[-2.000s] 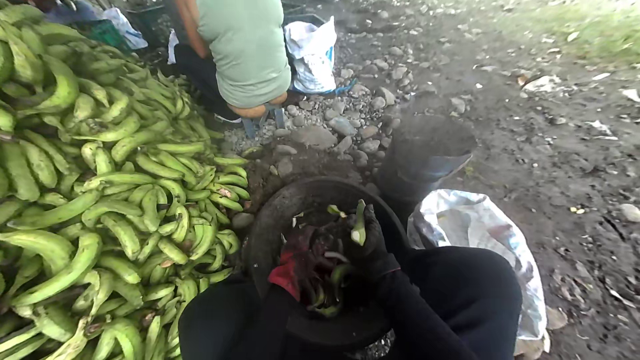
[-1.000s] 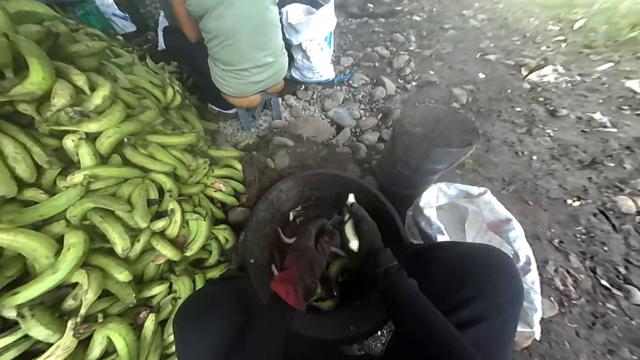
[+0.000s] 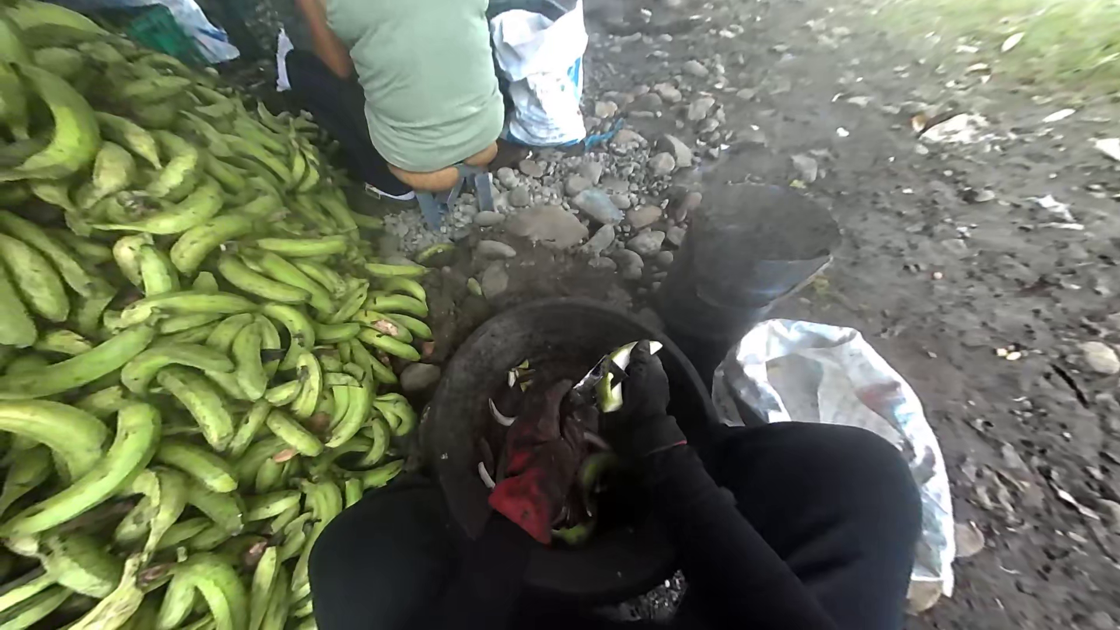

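My left hand (image 3: 547,429), in a dark reddish glove with a bright red cuff, is over the round dark tub (image 3: 464,367). A knife blade (image 3: 590,376) extends from it toward the plantain. My right hand (image 3: 645,389), in a black glove, grips a partly peeled plantain (image 3: 612,391) over the tub's right side. Pale flesh and green skin show between blade and fingers; the exact cut is unclear. Pale strips and green peels (image 3: 573,532) lie in the tub, which sits between my knees. The left fingers' grip on the knife handle is hard to make out.
A large heap of green plantains (image 3: 201,394) fills the left. An open whitish sack (image 3: 910,420) stands beside my right knee, with a dark cylindrical container (image 3: 744,254) behind it. Ahead, a person in a green shirt (image 3: 420,79) sits near another white sack (image 3: 542,79). Stones (image 3: 547,226) cover the ground between.
The plantain in my right hand was more upright one second ago; now it is tilted, with the knife blade visible beside it. My left hand has come closer to it.
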